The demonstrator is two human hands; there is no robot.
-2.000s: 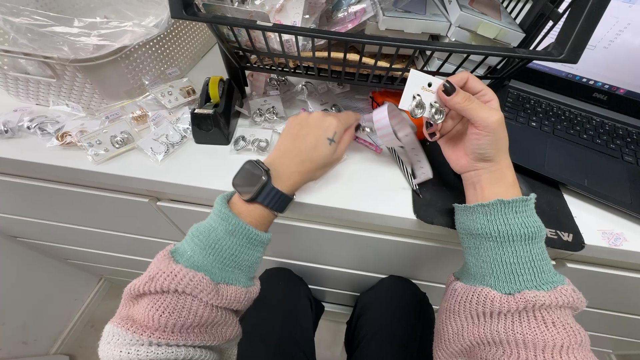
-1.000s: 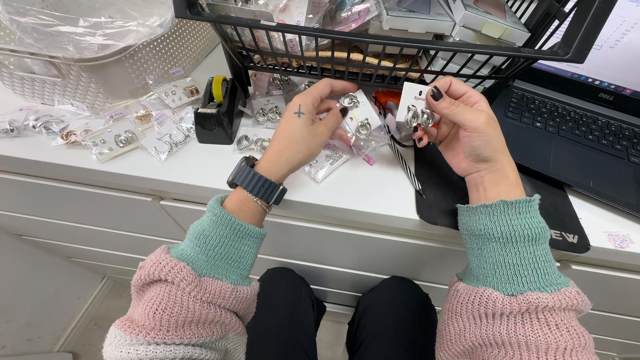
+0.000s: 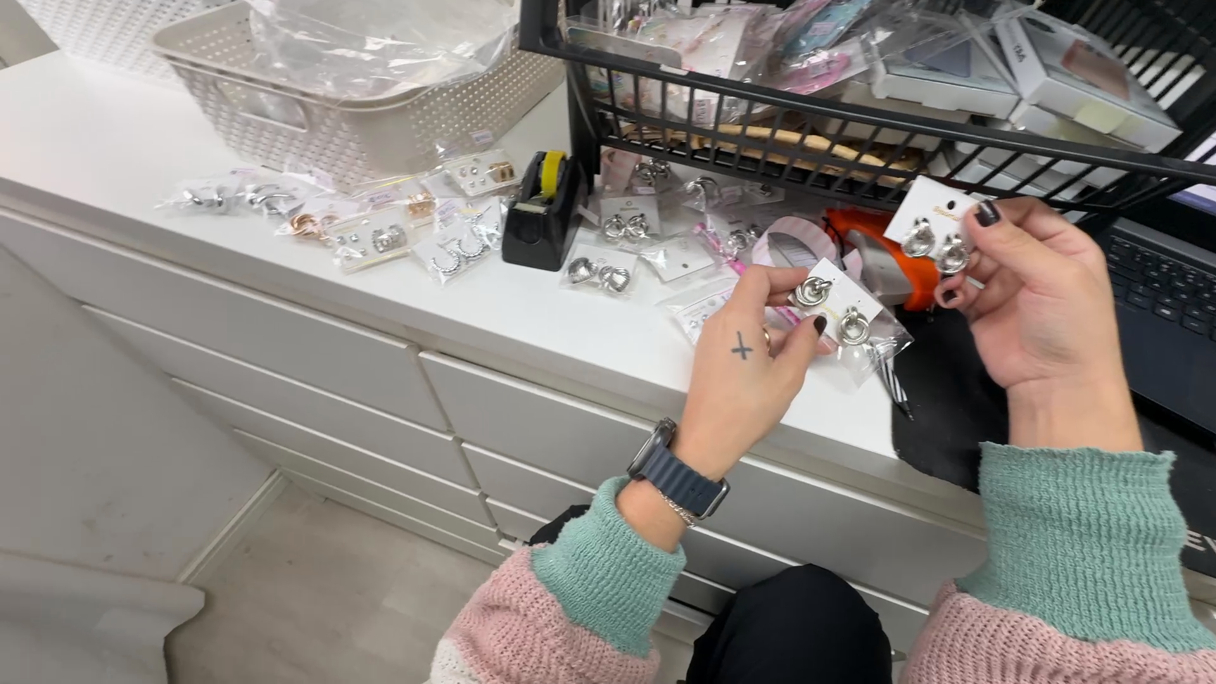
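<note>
My left hand (image 3: 750, 356), with a watch on its wrist, pinches the edge of a bagged white card with a pair of silver knotted earrings (image 3: 853, 326) over the counter. To its right, my right hand (image 3: 1040, 275) is raised and grips a second white card with silver earrings (image 3: 918, 237) between thumb and fingers. Behind and left of my left hand lie bagged silver earrings (image 3: 599, 275), bagged hoop earrings (image 3: 458, 252) and several other jewellery packets. A roll of pale pink ribbon (image 3: 794, 237) and an orange object (image 3: 888, 256) lie partly hidden behind the two cards.
A black tape dispenser (image 3: 538, 223) stands on the white counter (image 3: 361, 309). Behind are a beige perforated basket (image 3: 351, 128) holding clear plastic and a black basket (image 3: 817, 109) of packets and boxes. At right are a laptop (image 3: 1164, 313), a black mat (image 3: 940, 399) and a striped pen (image 3: 893, 388).
My left hand was at the pink ribbon two seconds ago, and one second ago it held an earring card beside my right hand's card. The view has swung left.
</note>
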